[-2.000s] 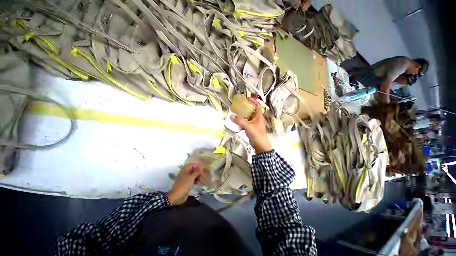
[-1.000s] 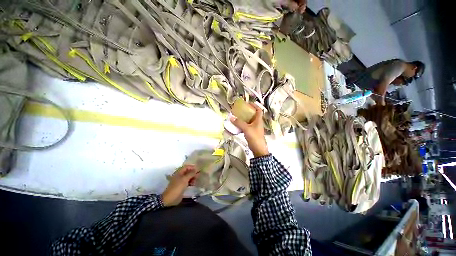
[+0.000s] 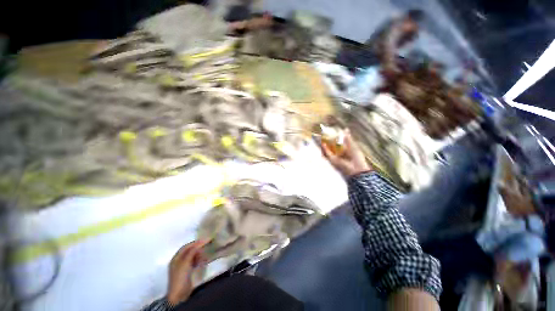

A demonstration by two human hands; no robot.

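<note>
The picture is blurred. A beige handbag lies at the white table's front edge, with a small yellow tab near its top left. My left hand is low at the bag's left side, its fingertips by the bag's edge; blur hides whether they grip it. My right hand is raised to the right of the bag, away from it, with its fingers curled around a small amber and whitish lump, which looks like the rubber block.
Heaped beige bags with yellow edges lie behind the work spot. A yellow line crosses the white table. A green mat on brown board is farther back. More beige bags, brown pieces and people are at right.
The view has swung and blurred. My right hand has moved away from the bag and to the right, still around the lump. My left hand shows lower and farther left, still beside the bag.
</note>
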